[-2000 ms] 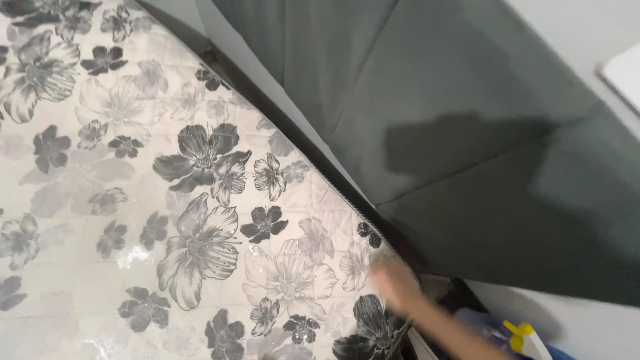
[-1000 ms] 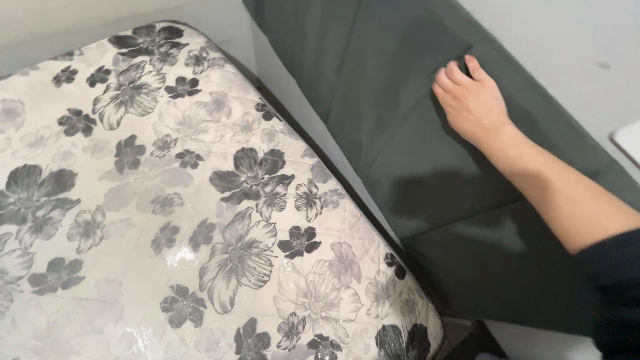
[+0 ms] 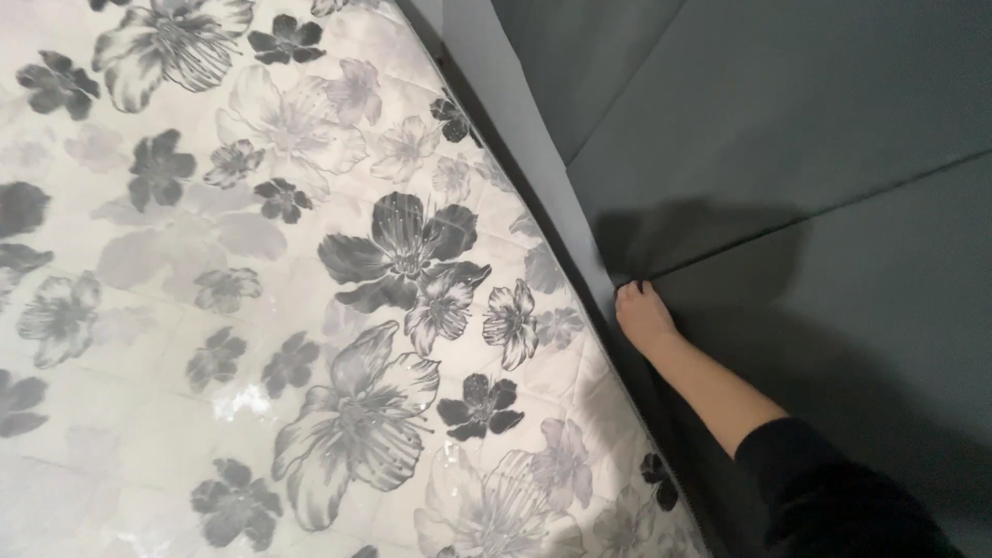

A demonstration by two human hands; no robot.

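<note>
My right hand (image 3: 647, 318), in a dark sleeve, is at the near left edge of a dark grey upholstered panel (image 3: 775, 186), which looks like a headboard. Its fingers curl in at that edge, where a seam of the panel ends, and the fingertips are partly hidden. Just left of the hand runs the dark side of a mattress (image 3: 194, 333) with a pale cover printed in grey and black flowers. A narrow gap separates mattress and panel farther up. My left hand is out of view.
A light grey strip (image 3: 504, 101) of wall or board shows between the mattress and the panel. Shadows fall across the panel above and below my right arm. Shiny spots mark the mattress cover.
My right hand has moved from the upper face of the panel down to its edge beside the mattress. The view is now closer to the mattress and panel.
</note>
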